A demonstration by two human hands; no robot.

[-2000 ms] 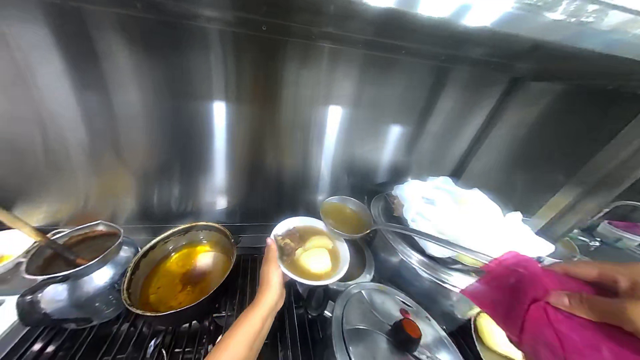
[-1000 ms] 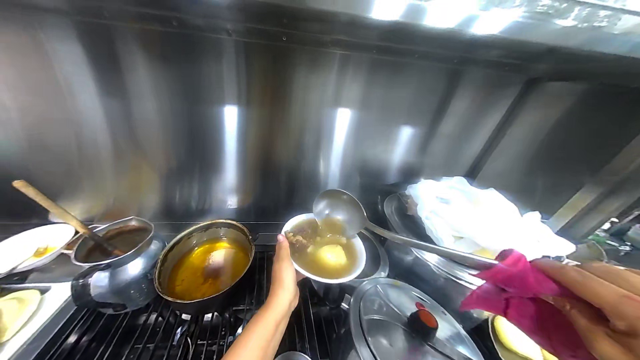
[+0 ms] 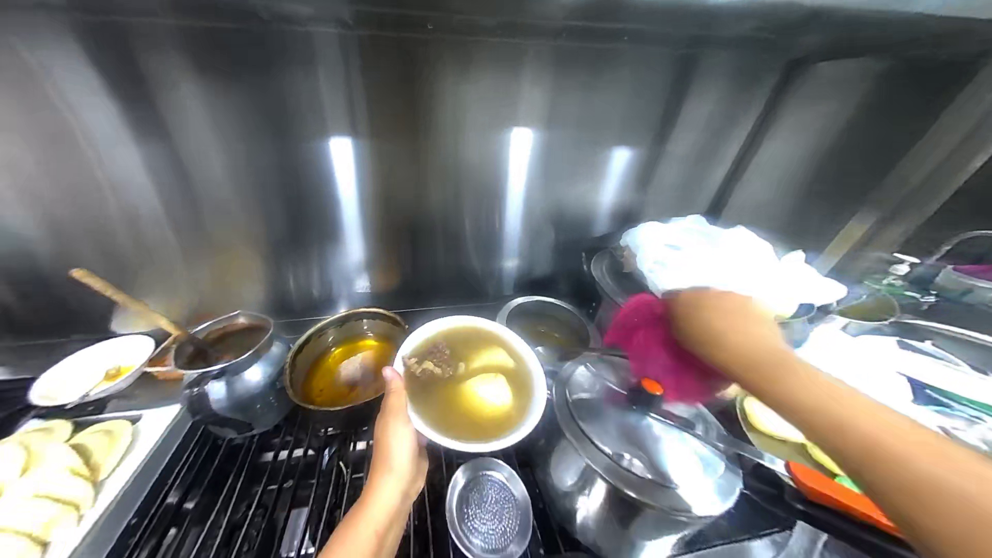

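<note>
My left hand (image 3: 399,449) holds a white bowl (image 3: 470,384) by its left rim, above the stove grate. Broth, a piece of meat and pale chunks fill the bowl. At the right, my right hand (image 3: 717,329) is blurred and closed on a magenta cloth (image 3: 659,349), over the rear of a glass-lidded steel pot (image 3: 651,434). Whether a ladle handle is inside the cloth cannot be seen. Behind the bowl stands an open metal pot (image 3: 546,329) with liquid in it.
Left of the bowl are a pan of yellow oil (image 3: 349,360), a steel jug-shaped pot (image 3: 232,372) with a wooden spoon, a white dish (image 3: 93,372) and a tray of dough turnovers (image 3: 58,480). A small perforated metal dish (image 3: 489,508) sits on the grate. White plastic (image 3: 721,260) covers a rear pot.
The ladle that was at the bowl's edge is no longer over it. My right hand and the cloth have moved left, nearer the bowl. The bowl remains in my left hand.
</note>
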